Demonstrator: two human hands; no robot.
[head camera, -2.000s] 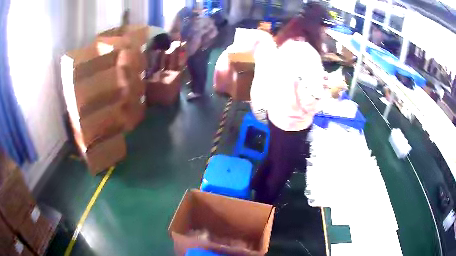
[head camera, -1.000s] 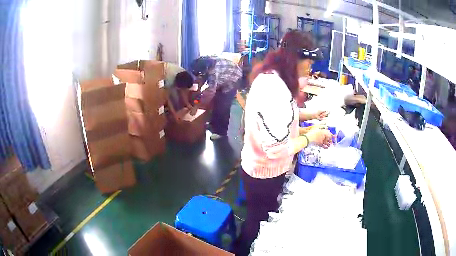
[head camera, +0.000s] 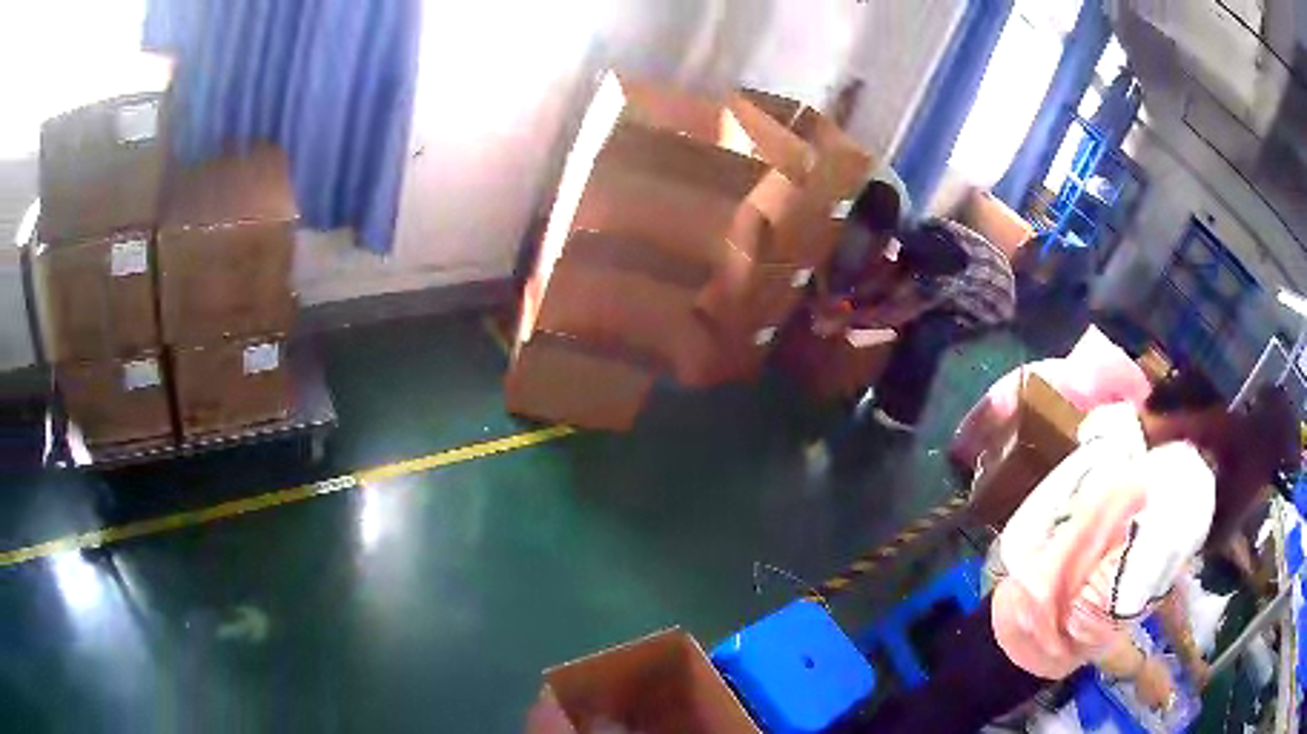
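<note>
Neither of my hands is in the picture. Nearest in front of me, an open brown carton (head camera: 648, 691) is cut off by the bottom edge. Beside it stands a blue plastic stool (head camera: 797, 665) with a square top. A person in a pale top (head camera: 1097, 538) stands at the bench at the lower right, with hands over a blue bin (head camera: 1111, 700) partly cut off by the edge.
Stacked open cartons (head camera: 645, 258) stand by the wall. Closed cartons (head camera: 222, 301) sit on a low trolley (head camera: 201, 442) at left. Two people (head camera: 939, 294) bend over a carton. A pink bulk bag (head camera: 1003, 409) stands behind the worker. Yellow line (head camera: 330, 486) on the floor.
The view has swung left and tilted. The trolley with closed cartons has come fully into view, while the worker and bench have shifted to the lower right. The two people still bend over the carton.
</note>
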